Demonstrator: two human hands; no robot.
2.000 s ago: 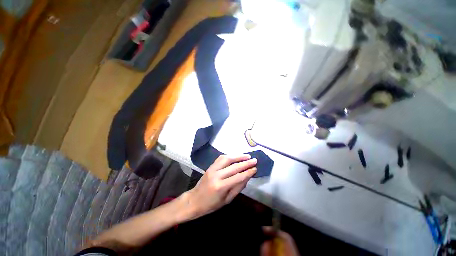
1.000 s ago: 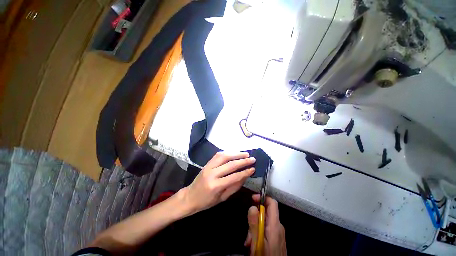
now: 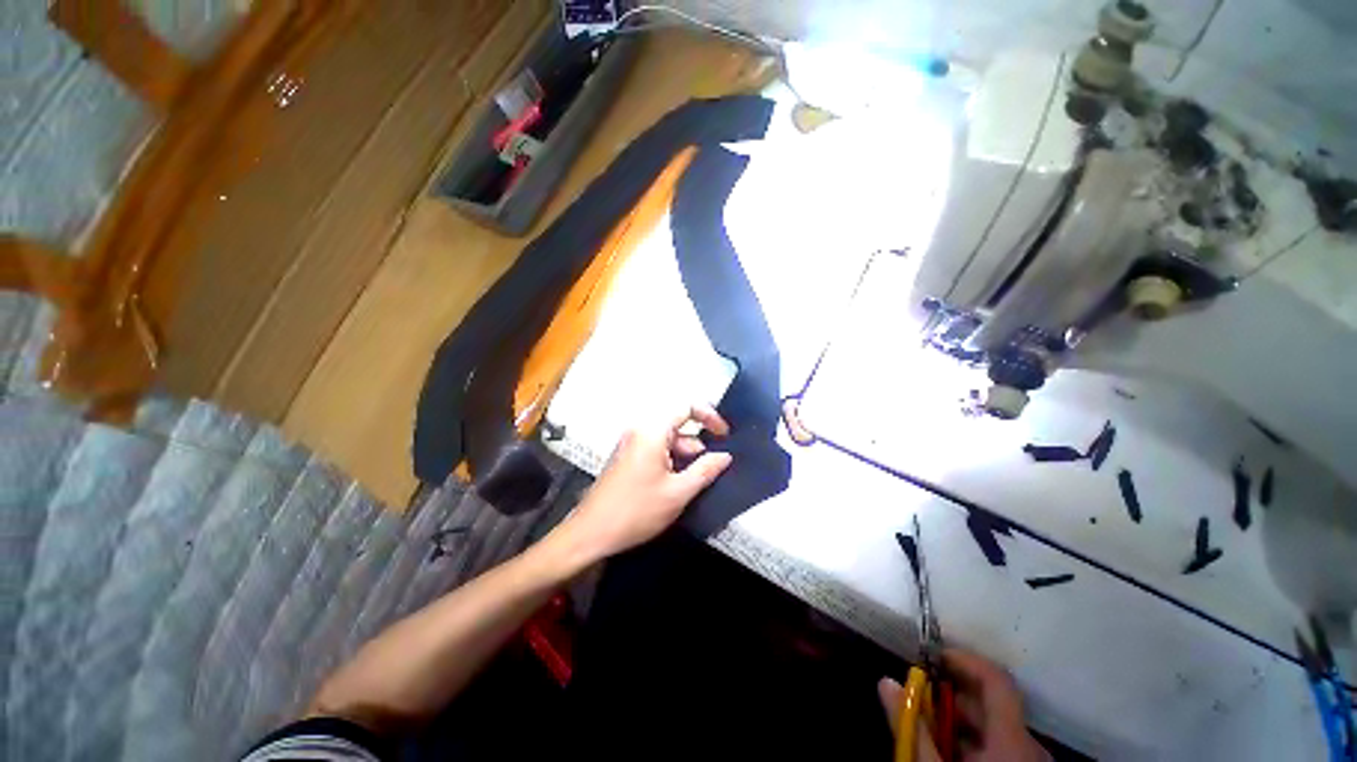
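Observation:
A long dark fabric band (image 3: 722, 276) lies on the bright white table, its near end at the front edge. My left hand (image 3: 662, 474) rests on that near end, fingers bent, the index finger and thumb near each other; whether it pinches the cloth is unclear. My right hand (image 3: 975, 712) holds scissors (image 3: 926, 618) with one yellow and one red handle, at the table's front edge, right of the band. The blades point away over the table, near a thin black scrap (image 3: 908, 554). More dark bands (image 3: 506, 357) lie curved at left.
The white sewing machine head (image 3: 1027, 194) stands at right, its needle area brightly lit. Several black trimmings (image 3: 1131, 496) lie on the bed. Blue-handled snips (image 3: 1327, 700) lie at far right. A grey tray (image 3: 514, 186) sits on brown cardboard (image 3: 350, 350) at left.
The scissors have moved from the band's end to the right, blades now parted from it. My left hand has shifted on the band, whose near end lies differently. The camera view has shifted.

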